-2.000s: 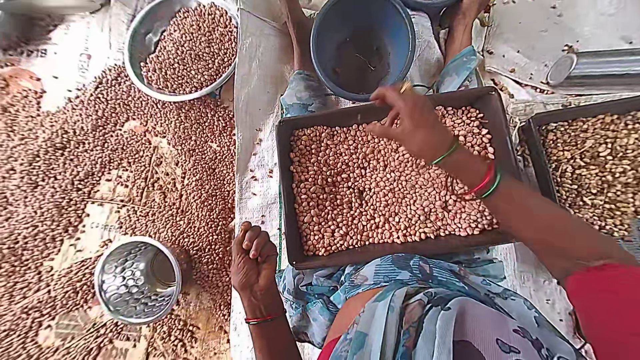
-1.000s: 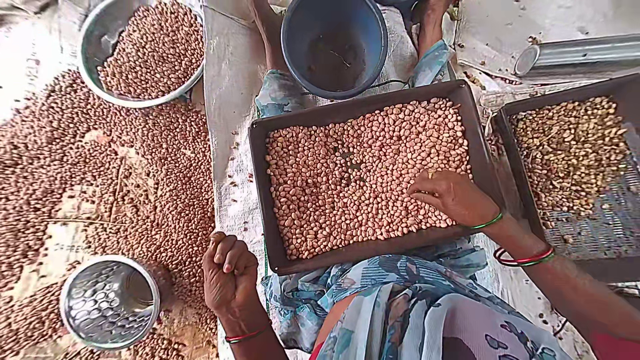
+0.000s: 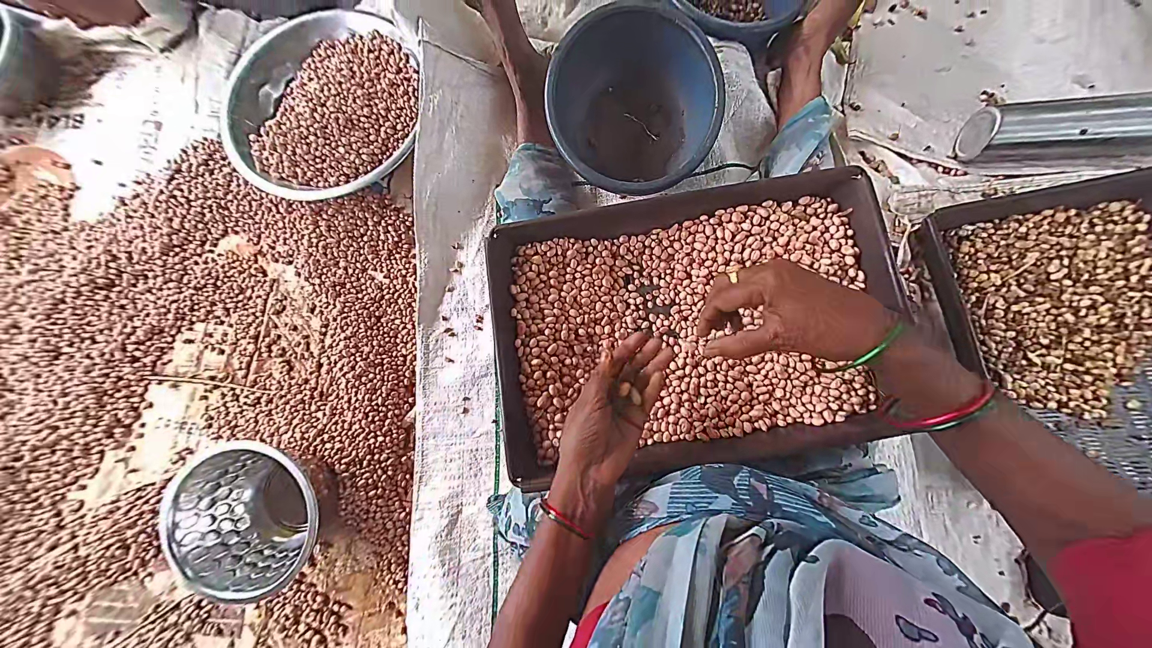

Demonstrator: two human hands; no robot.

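Note:
A dark rectangular tray (image 3: 506, 360) full of pinkish-brown nuts or beans (image 3: 576, 306) lies across my lap. My left hand (image 3: 616, 396) is palm up over the tray's near left part, fingers partly curled, with a few pale pieces resting in it. Just right of it, my right hand (image 3: 783, 310) hovers over the nuts, thumb and fingers bent toward each other with a gap between them; whether a piece is between them cannot be told. Small dark patches of the tray's bottom show between the nuts near the left fingertips.
Beyond the tray stands a blue bucket (image 3: 558, 99). A second tray (image 3: 958, 315) of yellowish-brown pieces is at the right, below a metal cylinder (image 3: 1080, 126). On the left are a heaped metal bowl (image 3: 236, 135), a steel container (image 3: 238, 522) and nuts spread on the ground (image 3: 333, 306).
My left hand has moved from beside the tray to over it and turned from a closed fist to an opened palm. My right hand, last seen low over the nuts, is now beside it.

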